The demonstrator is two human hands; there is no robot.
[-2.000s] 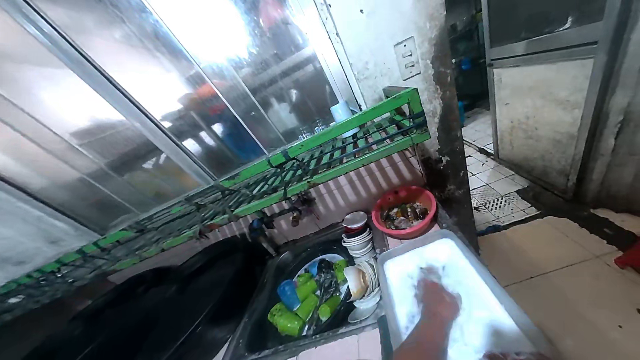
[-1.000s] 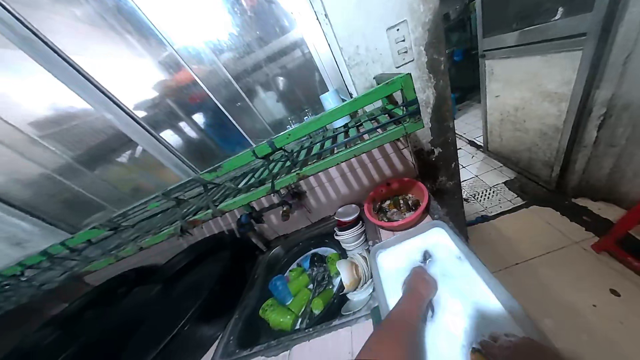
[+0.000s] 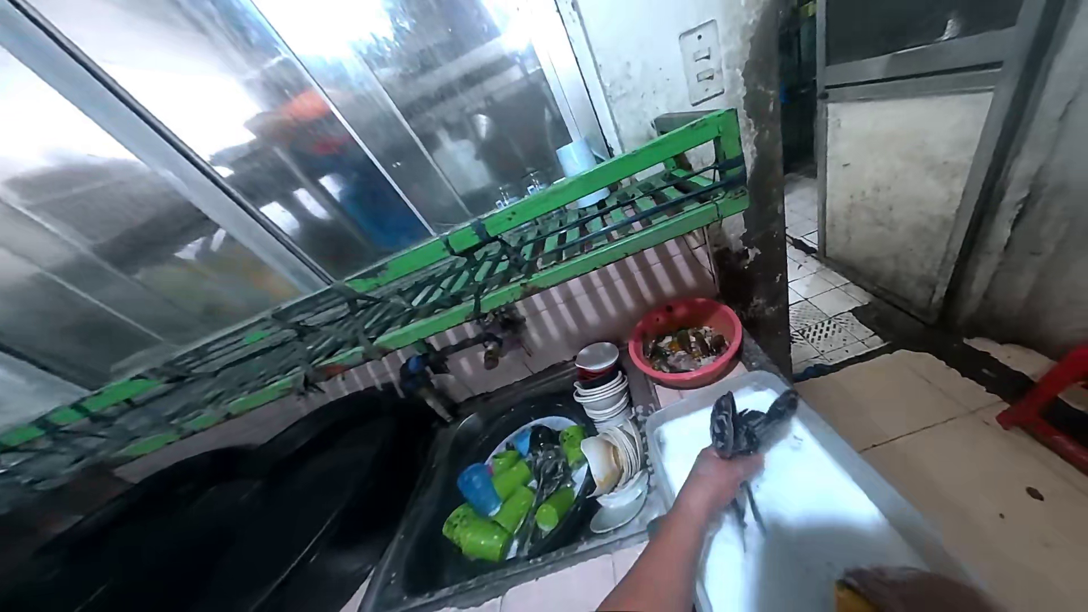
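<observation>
My left hand (image 3: 722, 476) grips a bundle of dark, wet utensils (image 3: 748, 429), apparently spoons or forks, above a pale plastic tub (image 3: 884, 484) of white, sudsy liquid. Thin handles hang below the fist. At the bottom edge, over the tub's near end, my right hand (image 3: 914, 588) is blurred and partly cut off; something yellow (image 3: 852, 597) shows at its left side, and its fingers cannot be made out.
Left of the tub, a sink (image 3: 408, 544) holds green cups (image 3: 480, 537), a blue cup (image 3: 478, 489) and stacked white bowls (image 3: 605, 398). A red basin (image 3: 639, 361) of food scraps stands behind. Above runs a green slatted rack (image 3: 527, 285); large black basins (image 3: 229, 518) lie left.
My left hand has come up from the white liquid and now holds a bunch of utensils above it. My right hand came into view at the lower right.
</observation>
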